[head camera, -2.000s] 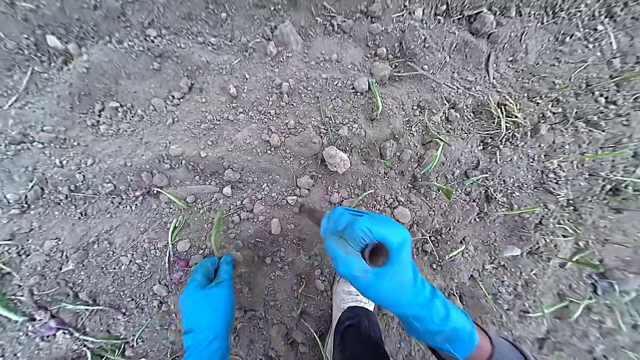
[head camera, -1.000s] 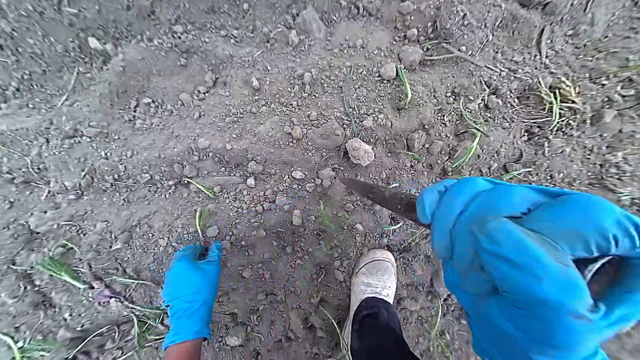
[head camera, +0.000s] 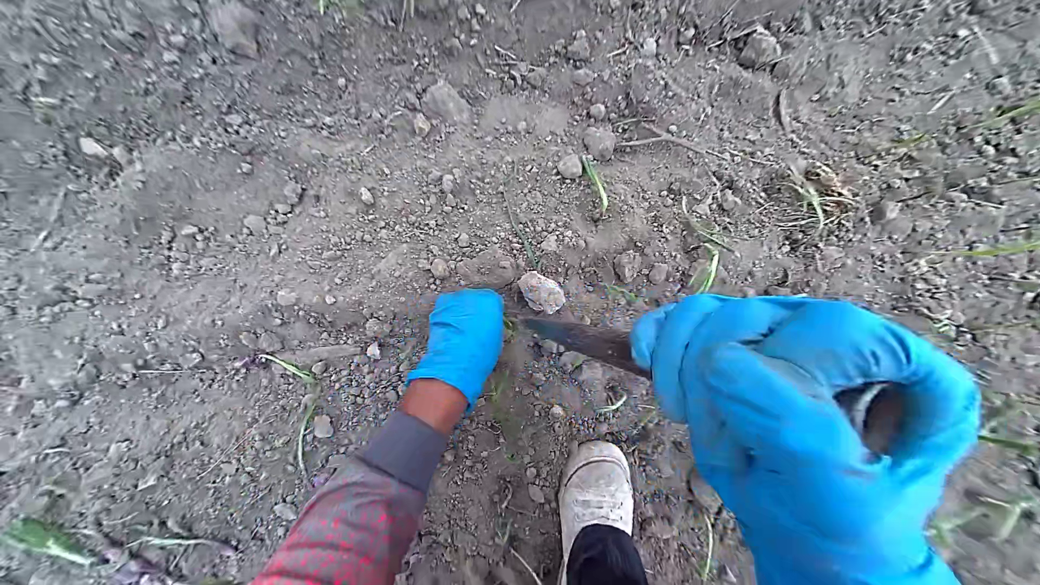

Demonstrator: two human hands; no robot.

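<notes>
My right hand (head camera: 796,406), in a blue glove, is closed around the handle of a knife-like metal blade (head camera: 589,341) at the right. The blade points left, low over the soil, and its tip lies close to my left hand. My left hand (head camera: 463,337), also gloved in blue, is bunched against the ground at centre, beside a pale stone (head camera: 542,292). A bit of green shows at its fingers; what they hold, if anything, is hidden. A green shoot (head camera: 288,368) lies on the soil to the left.
Dry soil with clods and small stones spreads all around. A white shoe (head camera: 597,487) stands at bottom centre. Green leaves (head camera: 49,540) lie at the lower left, a tuft of grass (head camera: 812,195) at the upper right, and a dry twig (head camera: 670,140) above centre.
My left hand has moved right and farther out, from the lower left to beside the pale stone. The blade's tip and my left hand are now close together.
</notes>
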